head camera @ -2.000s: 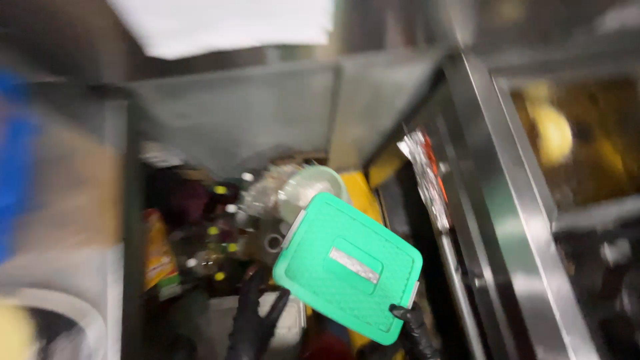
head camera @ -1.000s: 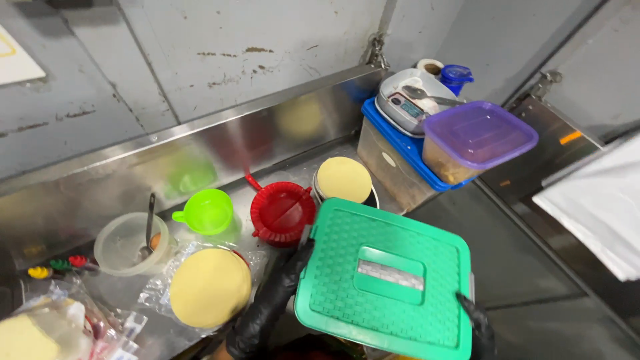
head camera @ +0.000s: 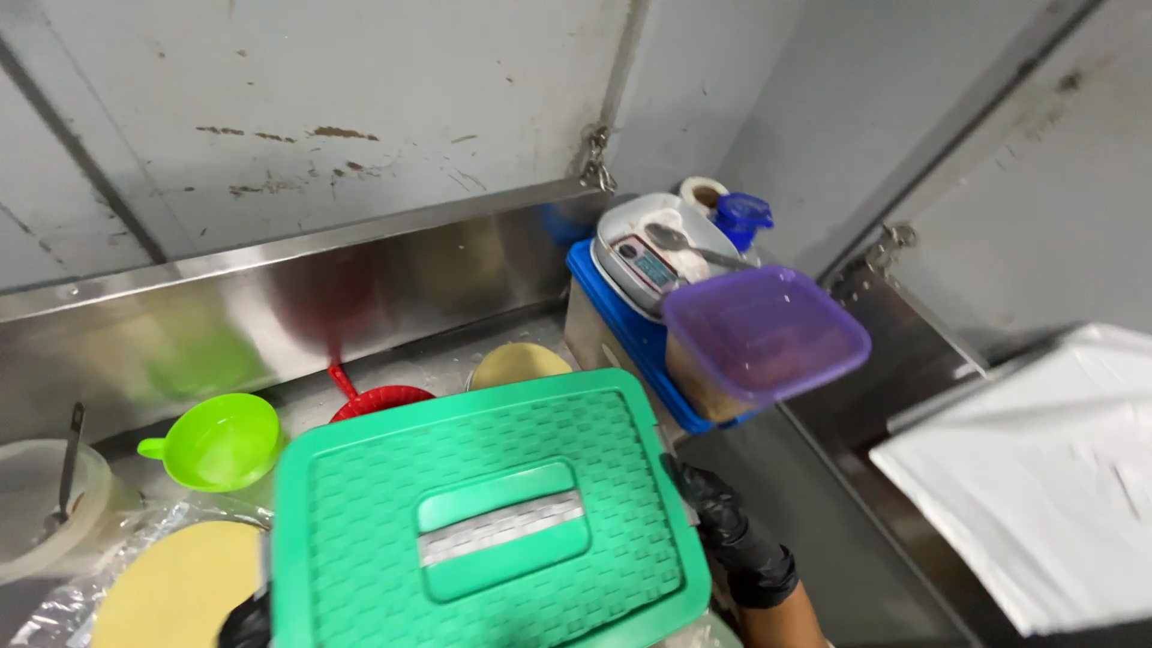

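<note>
A plastic storage box with a green woven-pattern lid fills the lower middle of the view. My right hand, in a black glove, grips its right side by the grey latch. At its lower left side is my left hand, also black-gloved and mostly hidden by the box and the frame edge. Behind the lid, a red plastic press and a yellow disc are partly covered. A green cup stands left of them, and a larger yellow disc lies on clear plastic.
At the right back, a blue-lidded container bears a digital scale with a spoon and a purple-lidded container. A translucent tub with a utensil is at far left. White sheeting lies at right; a steel backsplash runs behind.
The view has swung from a cluttered low area to the steel counter. Both hands have kept hold of the green-lidded box, which now covers more of the red press and the yellow disc.
</note>
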